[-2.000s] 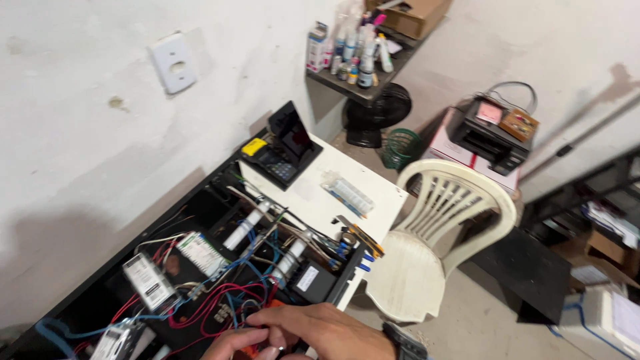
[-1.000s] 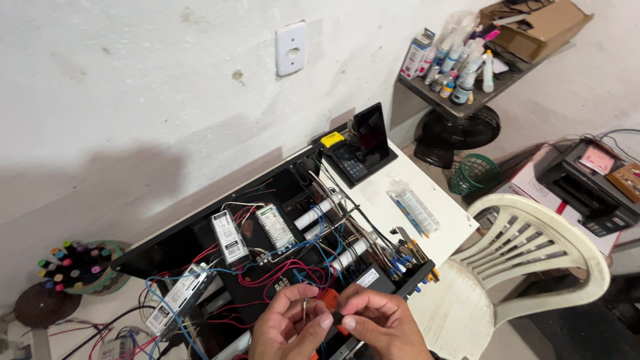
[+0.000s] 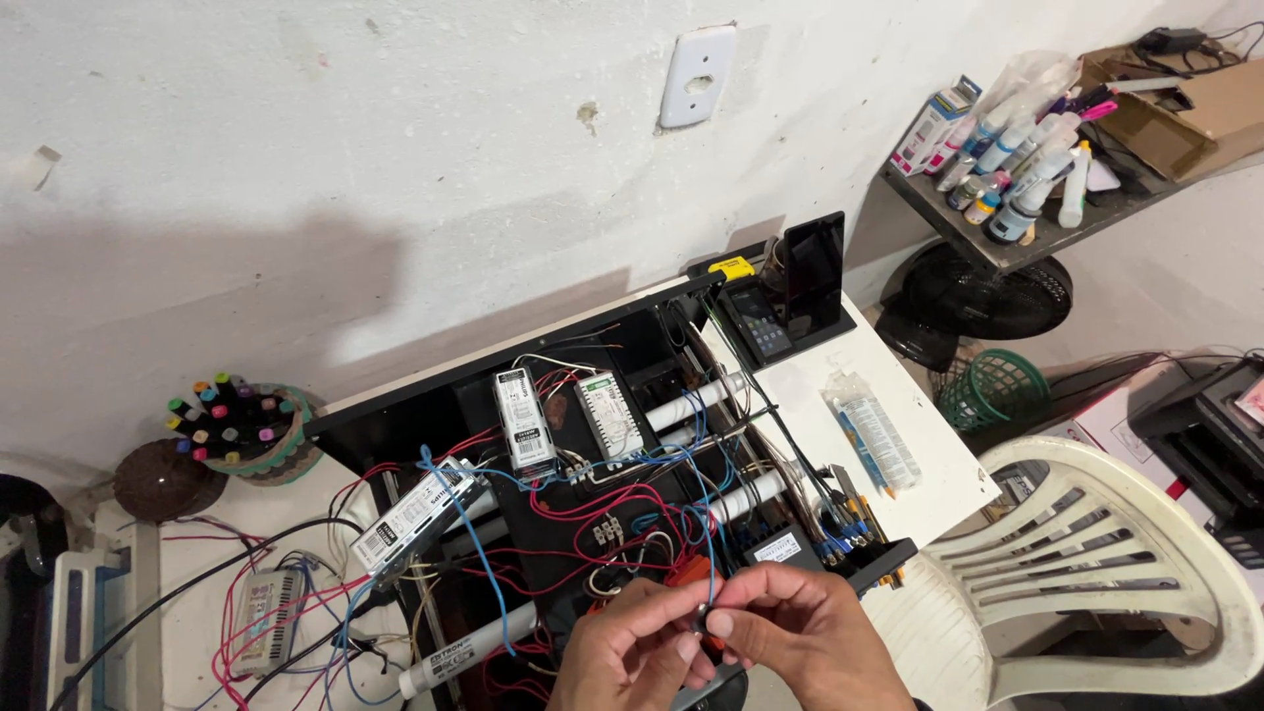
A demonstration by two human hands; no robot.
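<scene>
My left hand and my right hand meet at the lower middle, over the front of an open black equipment case. Both pinch a small dark part, with a blue wire rising from between the fingertips. An orange object shows behind the hands; its kind is hard to tell. Inside the case are a white electronic ballast, a second white module, white tubes, terminal blocks and loose red and blue wires. Another ballast lies tilted at the case's left edge.
A cream plastic chair stands at right, beside the white tabletop with a packet. Markers fill a basket at left, near a loose module. A shelf with bottles juts out above a black fan.
The view has swung left, showing more of the left side. My hands remain together; the blue wire now rises from between the fingertips.
</scene>
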